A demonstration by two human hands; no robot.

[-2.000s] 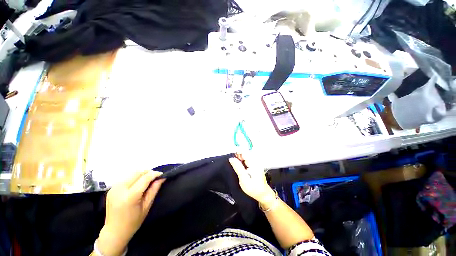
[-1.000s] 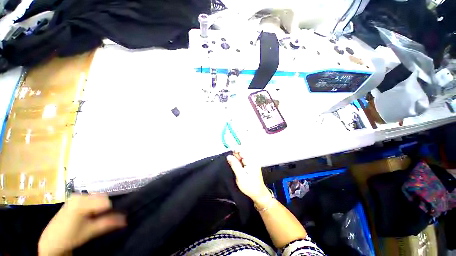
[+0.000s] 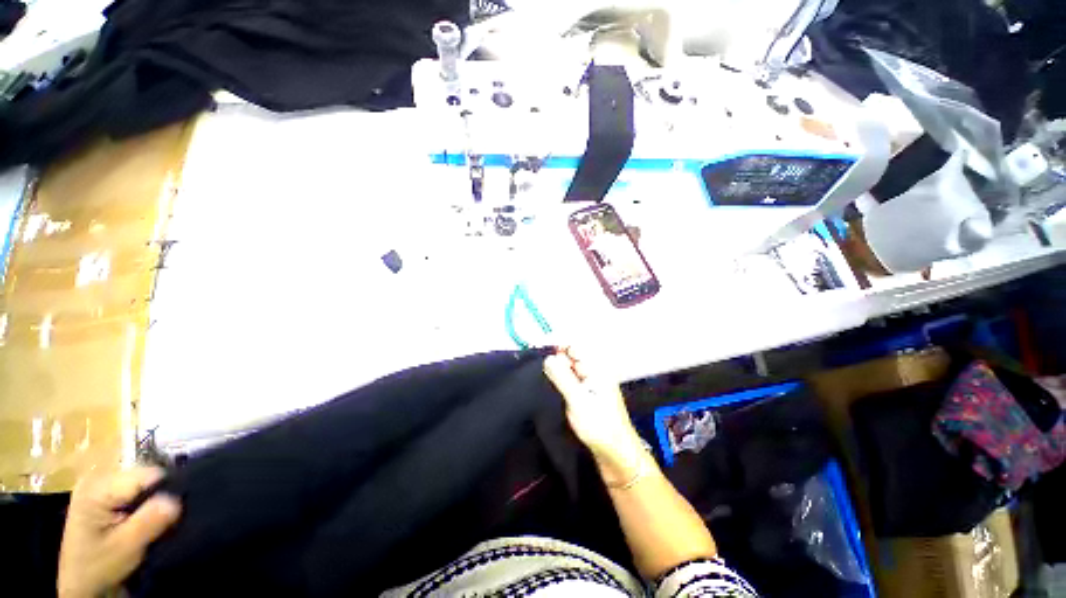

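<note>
A large black garment piece (image 3: 351, 467) is stretched between my hands over my lap and the table's front edge. My left hand (image 3: 115, 526) grips its left end at the lower left; the hand is slightly blurred. My right hand (image 3: 588, 403) pinches its upper right corner at the table edge, and the fingertips are partly hidden. A green scissors handle loop (image 3: 528, 318) shows on the table just beyond my right hand; the rest of the scissors is hidden or washed out.
The white sewing machine (image 3: 666, 175) stands beyond, with a black strip (image 3: 606, 134) over its arm. A smartphone (image 3: 615, 255) and a small black offcut (image 3: 393, 261) lie on the table. Heaped black cloth (image 3: 269, 53) is at the back left, a brown taped panel (image 3: 88, 310) at left.
My left hand has moved left and down, drawing the black garment piece out wider. My right hand still holds its corner. The view has shifted, so the table things appear further left.
</note>
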